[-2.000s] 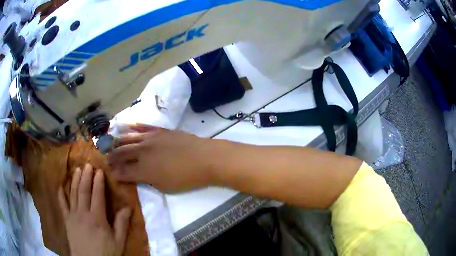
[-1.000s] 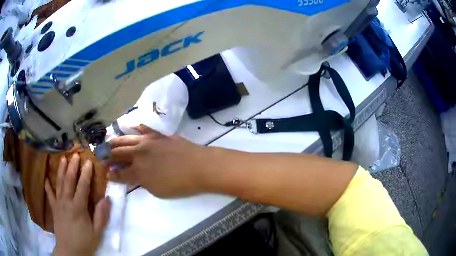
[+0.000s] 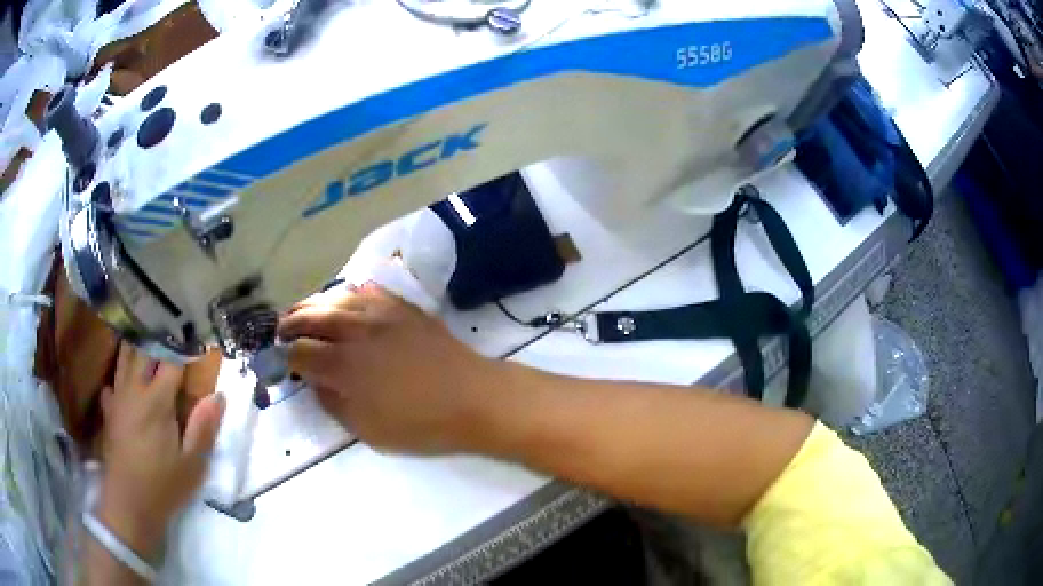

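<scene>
The white lockstitch sewing machine (image 3: pixel 503 103) with a blue stripe spans the view. My left hand (image 3: pixel 149 441) rests on the brown panel (image 3: pixel 201 383) left of the needle area, thumb apart from the fingers. A narrow white fabric strip (image 3: pixel 233 429) lies beside my thumb, running toward me from the presser foot (image 3: pixel 246 343). My right hand (image 3: pixel 372 361) is bent at the right of the presser foot, fingertips close to it. Whether they pinch fabric is hidden. More brown fabric shows at the far left, under the machine's left end.
A dark flat case (image 3: pixel 503 246) lies under the machine arm, clipped to a dark green lanyard (image 3: pixel 675 321) that hangs over the table edge. A navy fabric item (image 3: pixel 852 149) lies behind the machine head. White and brown pieces (image 3: pixel 29 389) are heaped at left. A ruler (image 3: pixel 503 538) marks the front edge.
The brown panel in front of the needle has moved away and left, baring the table and machine plate. My left hand has moved up and left with it. My right hand stays by the presser foot.
</scene>
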